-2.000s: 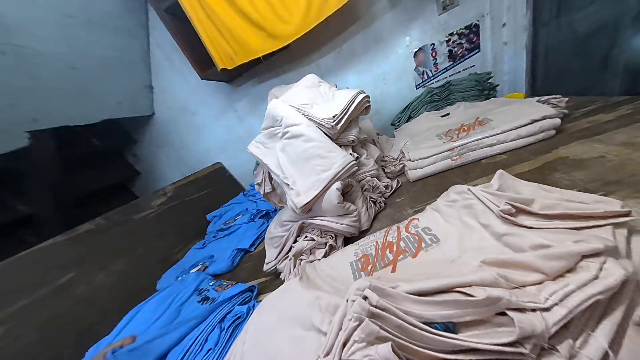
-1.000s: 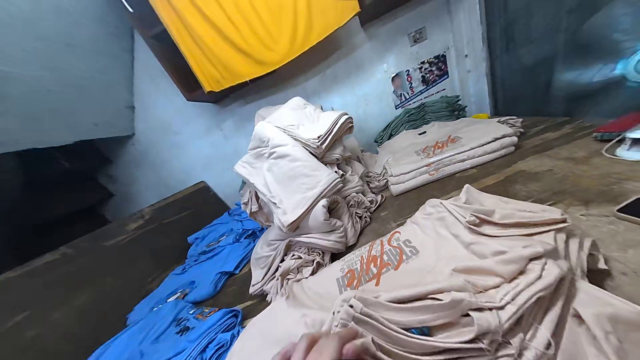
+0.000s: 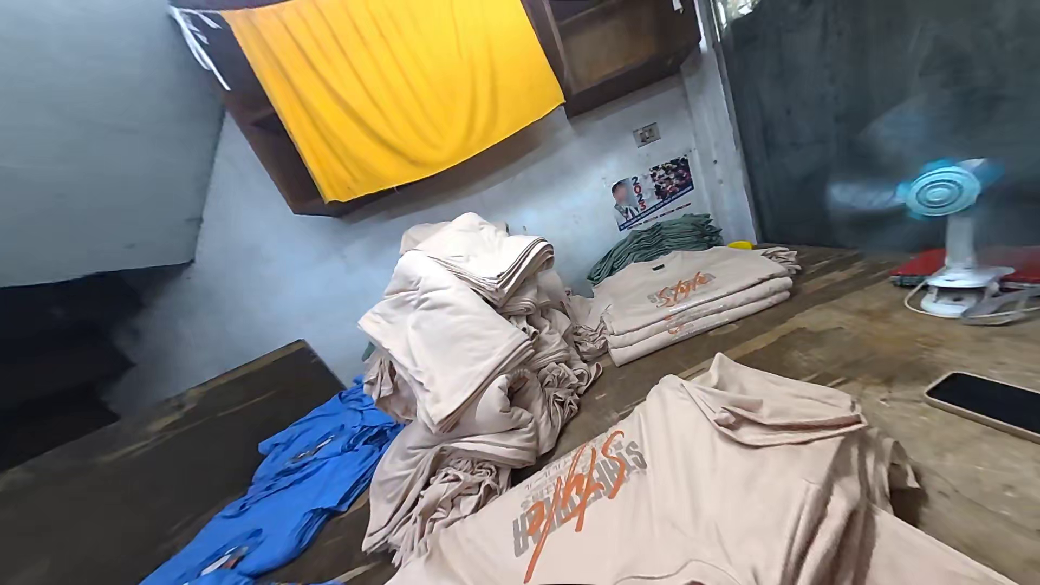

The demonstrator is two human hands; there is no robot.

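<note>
Neither of my hands shows at this moment. A beige T-shirt point(image 3: 691, 487) with orange and grey print lies spread and wrinkled across the near part of the wooden table. Behind it rises a tall, uneven heap of folded beige garments point(image 3: 455, 341). To the heap's right is a neat stack of folded beige T-shirts point(image 3: 691, 292) with similar print, and a pile of folded green garments point(image 3: 658, 244) sits behind that stack. Blue printed T-shirts point(image 3: 309, 471) lie overlapped at the left of the heap.
A small fan point(image 3: 946, 195) stands at the right beside a red flat object point(image 3: 922, 266). A smartphone point(image 3: 987, 402) lies on the wooden table point(image 3: 821, 333). Yellow cloth point(image 3: 406, 89) hangs from the wall shelf point(image 3: 626, 49) above the heap.
The view has swung right and up, bringing the whole fan and phone into sight. Fingers seen at the bottom edge a second ago are out of view.
</note>
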